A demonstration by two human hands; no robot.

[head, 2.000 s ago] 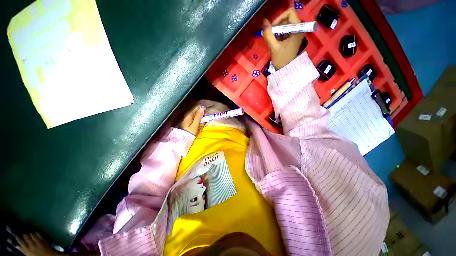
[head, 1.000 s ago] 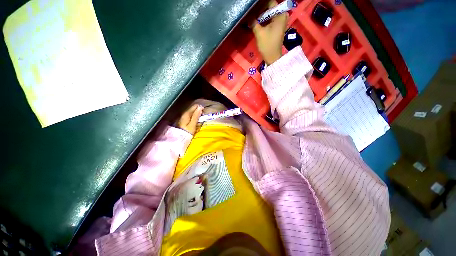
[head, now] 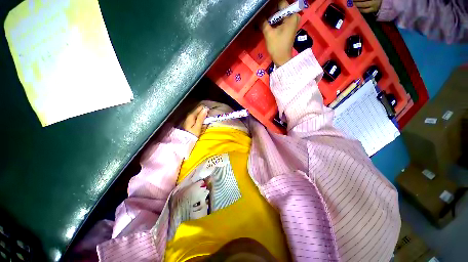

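Observation:
My right hand (head: 280,41) holds a white marker pen (head: 288,12) over the upper left part of the red divided tray (head: 246,71). Its fingertips are partly hidden, and I cannot tell what the pen tip touches. My left hand (head: 195,121) rests at my lap and holds another white marker pen (head: 226,116). Several glossy black units, one (head: 354,46) with a small white label, sit in the tray's compartments. Small dark blue star-like marks show on the tray's dividers.
A clipboard with a lined record sheet (head: 365,120) and pens (head: 346,94) lies on the tray. A yellow-edged paper sheet (head: 66,61) lies on the dark green bench (head: 102,148). Cardboard cartons (head: 431,189) stand on the floor at right. Another person's hand (head: 367,5) is at the tray's far edge.
My right hand has moved left and up over the tray with its pen, uncovering a black unit. Another person's hand and sleeve have come in at the top right. My left hand has barely moved.

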